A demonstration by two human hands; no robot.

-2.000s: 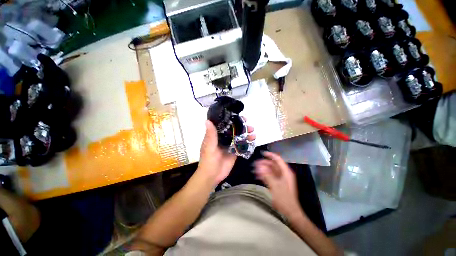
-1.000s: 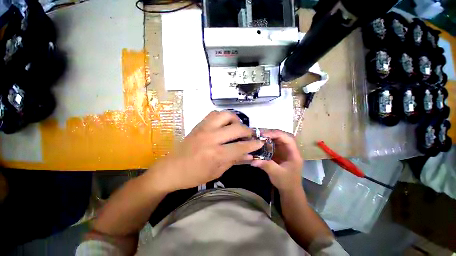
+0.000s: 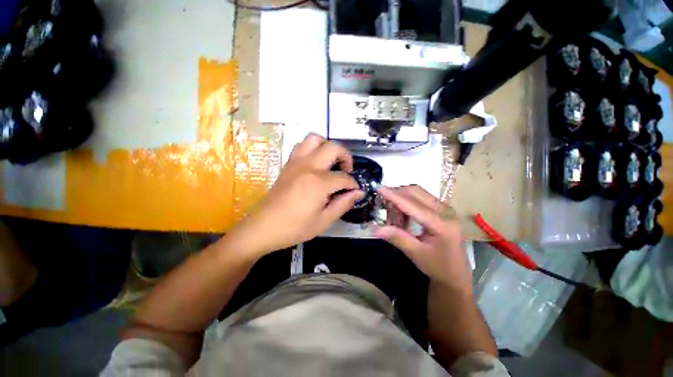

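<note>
A round black housing unit (image 3: 366, 171) is between my two hands over the white paper (image 3: 410, 168), just in front of the screw feeder. My left hand (image 3: 308, 193) is bent around its left side, with thumb and fingertips on it. My right hand (image 3: 424, 224) holds the lower right side, where a small silvery part shows near the fingertips. The fingers hide much of the unit, and its wires cannot be made out.
The grey-white screw feeder (image 3: 378, 70) stands ahead, the thick black driver (image 3: 491, 66) slanting beside it. A white cloth (image 3: 478, 129) and red-handled tool (image 3: 506, 243) lie right. A clear tray (image 3: 543, 210) holds rows of black units. More black units (image 3: 44, 88) are left. A person's sleeve shows right.
Two seconds ago my left hand held the unit open-palmed and my right hand was apart from it. Now both hands are on it, slightly nearer the feeder. The camera view has shifted.
</note>
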